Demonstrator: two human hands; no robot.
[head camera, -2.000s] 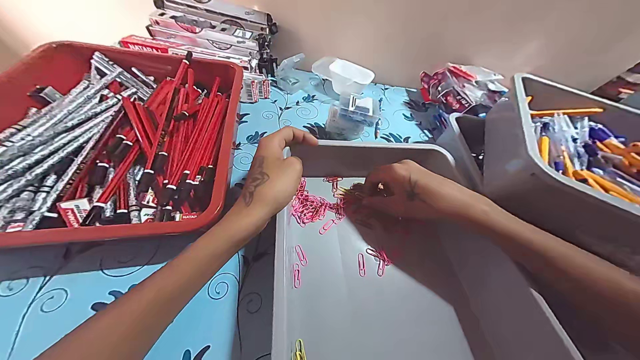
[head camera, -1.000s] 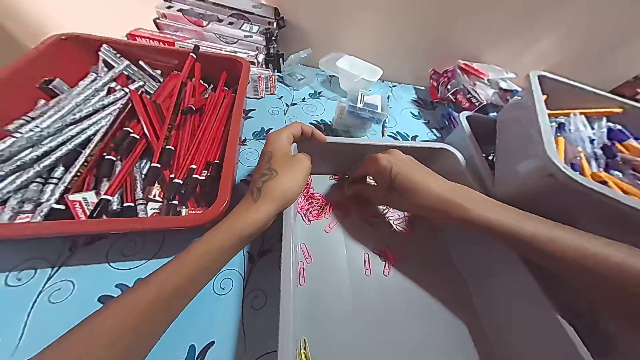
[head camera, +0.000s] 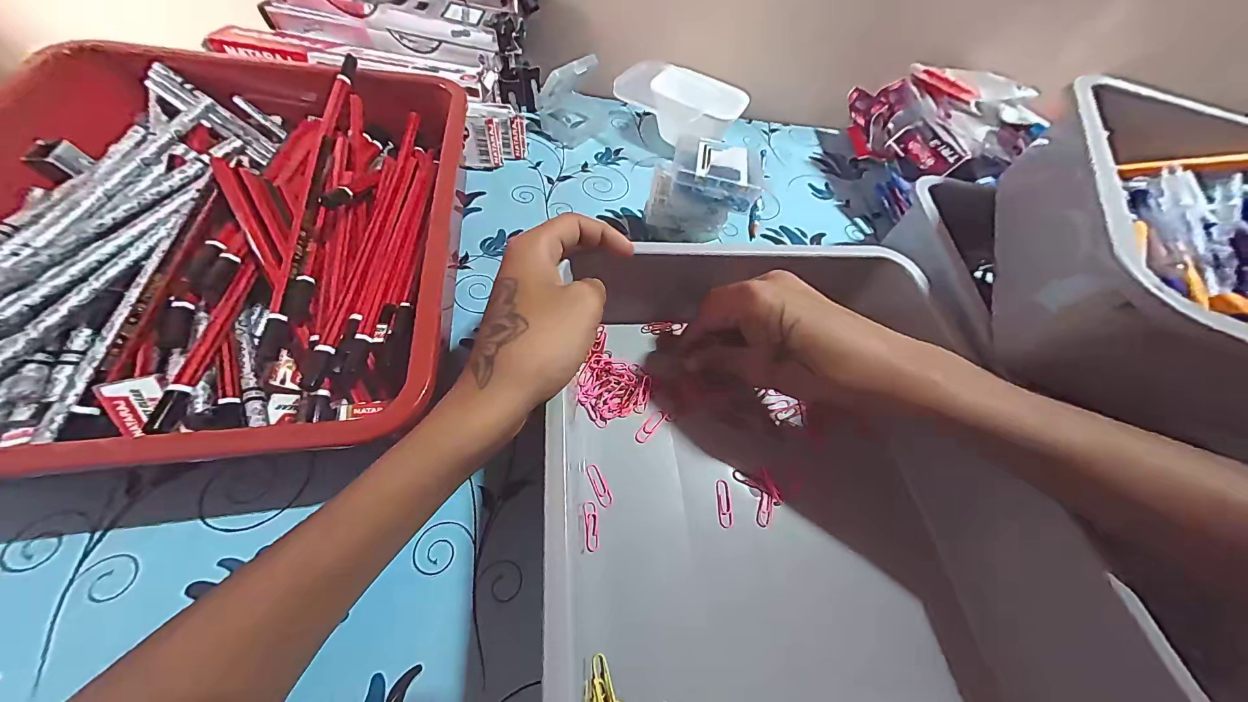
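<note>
My left hand (head camera: 541, 317) rests at the far left corner of a grey plastic tray (head camera: 760, 252), its fingers bent over the rim. Inside the tray, near the far wall, my right hand (head camera: 756, 327) reaches down with bent fingers; its fingertips are in shadow, and whether they hold anything cannot be told. A pile of pink paper clips (head camera: 612, 388) lies between the hands. White paper clips (head camera: 781, 406) lie under the right wrist. Several loose pink clips (head camera: 723, 503) are scattered nearer, and yellow clips (head camera: 600, 681) lie at the near left.
A red tray (head camera: 429, 390) of red pencils and silver-patterned pencils stands left. Clear plastic boxes (head camera: 697, 185) are behind the grey tray. At right are a small grey bin (head camera: 936, 210) and a larger bin (head camera: 1097, 185) with pens. Packets (head camera: 921, 122) lie at the back.
Yellowish clips seen at my right fingertips two seconds ago no longer show there. White clips under my right wrist, visible one second ago, still show. My left hand stays at the tray's corner.
</note>
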